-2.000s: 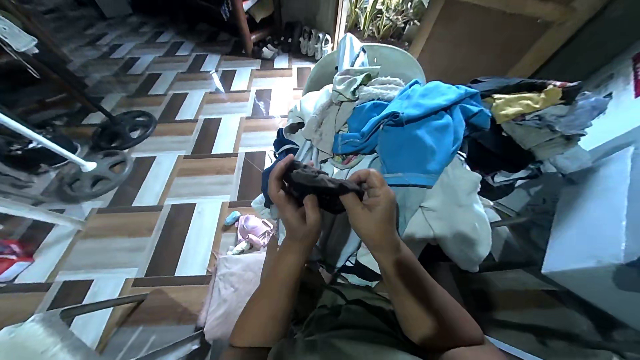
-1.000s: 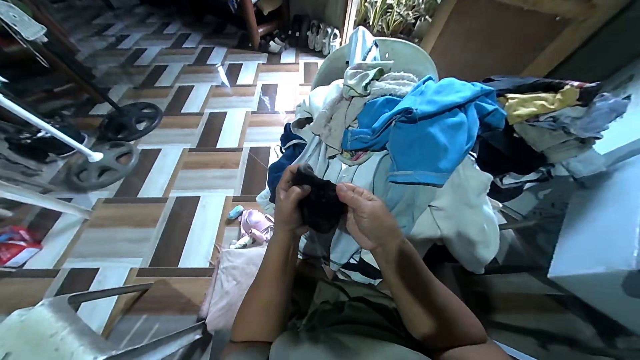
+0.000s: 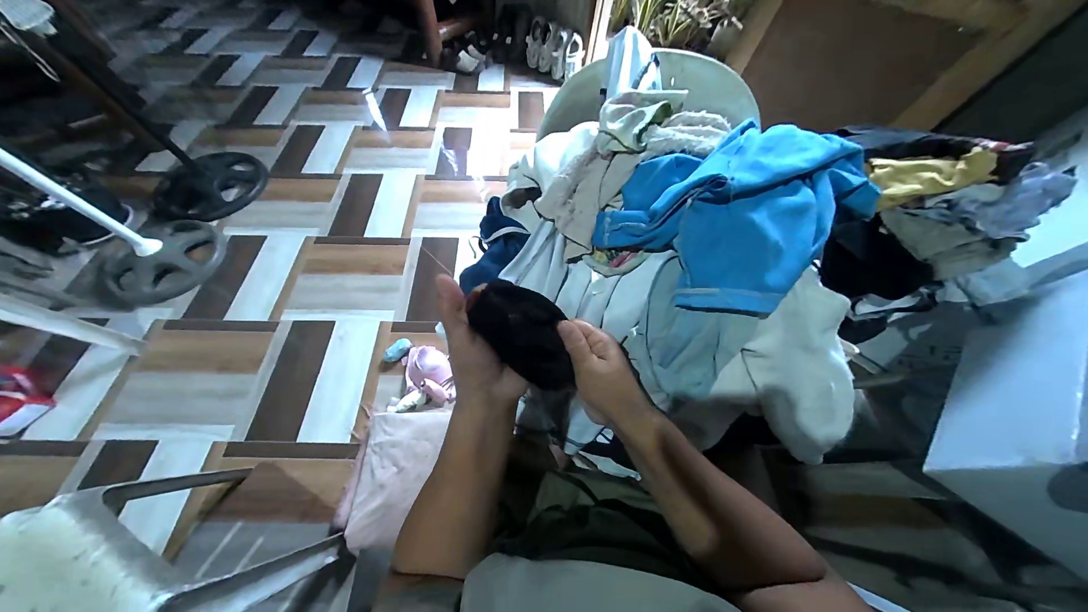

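A small bundle of black cloth (image 3: 523, 334) is held between both hands above my lap. My left hand (image 3: 476, 348) cups its left side with the thumb and fingers raised. My right hand (image 3: 599, 370) pinches its right edge between thumb and fingers. Just beyond lies a heap of clothes on a pale green plastic chair (image 3: 710, 81), with a bright blue garment (image 3: 744, 221) on top, a dark blue cloth (image 3: 497, 246) at the left and a white garment (image 3: 795, 374) hanging at the right.
More folded clothes, one yellow (image 3: 931, 177), are stacked at the right beside a white box (image 3: 1011, 399). At the lower left are a white plastic stool (image 3: 76, 552), a pink cloth (image 3: 399, 476) and a pink bra-like item (image 3: 427, 372). Grey wheels (image 3: 161, 263) stand further left.
The black cloth, spread between both hands two seconds ago, is now a compact rounded bundle. My left hand has opened up from its fingertip grip to cup the side of it.
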